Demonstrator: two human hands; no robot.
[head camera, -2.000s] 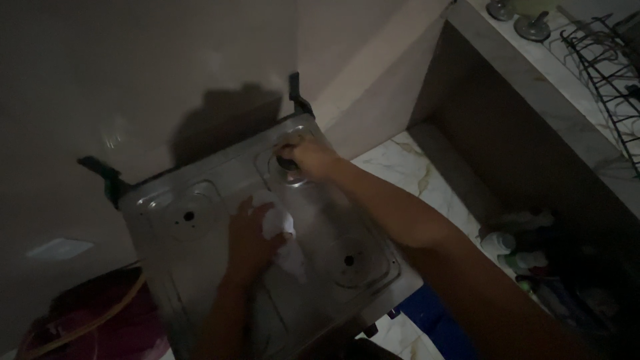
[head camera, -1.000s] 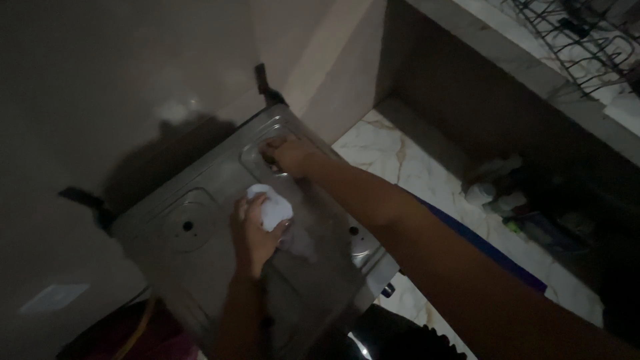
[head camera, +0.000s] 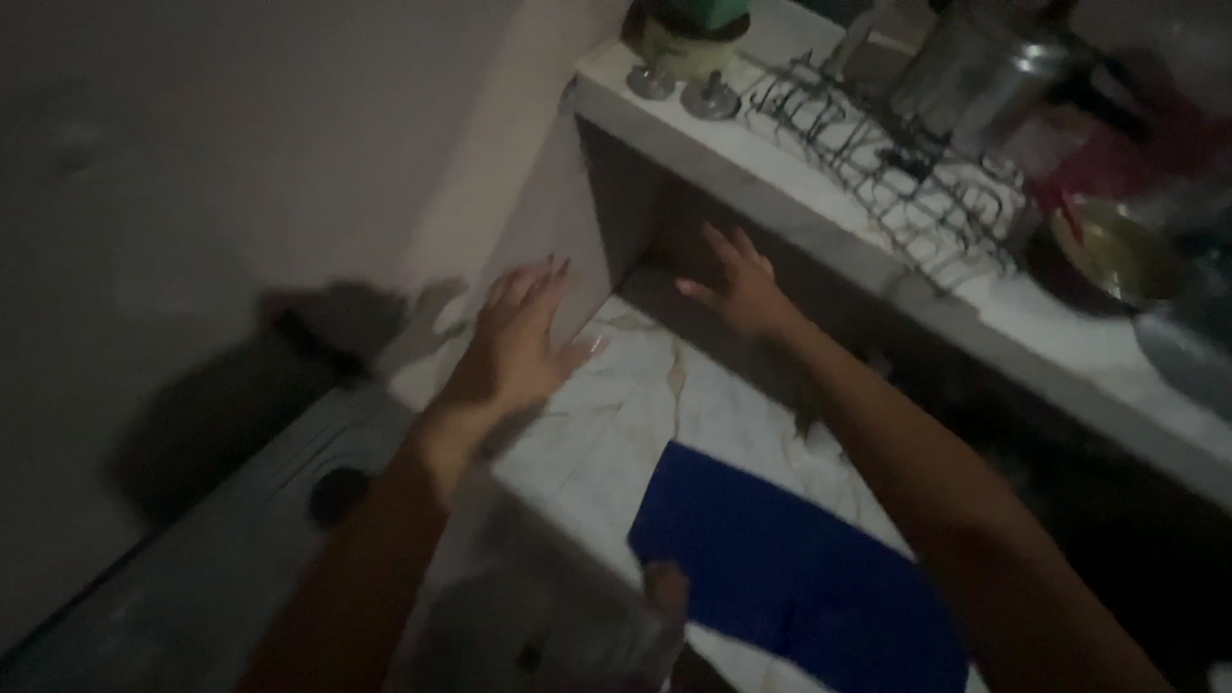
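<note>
My left hand (head camera: 525, 332) is raised beside the wall, fingers spread, holding nothing. My right hand (head camera: 746, 284) reaches toward the marble counter with its fingers apart and nothing in them. Below and left lies the metal top of a gas stove (head camera: 260, 520), dim and partly hidden by my left forearm. On the counter, beyond my right hand, stand two small round burner parts (head camera: 711, 98) and a black wire rack (head camera: 885, 173). The white cloth is not in view.
A blue mat or sheet (head camera: 789, 568) lies on the marble-patterned floor (head camera: 616, 404). The counter edge (head camera: 1059, 351) runs along the right. A metal pot (head camera: 982, 77), a bowl (head camera: 1116, 250) and a yellowish container (head camera: 679, 48) stand on it.
Both hands have left the stove top. The white cloth seen in my left hand a second ago is no longer there. The view has swung right toward the counter.
</note>
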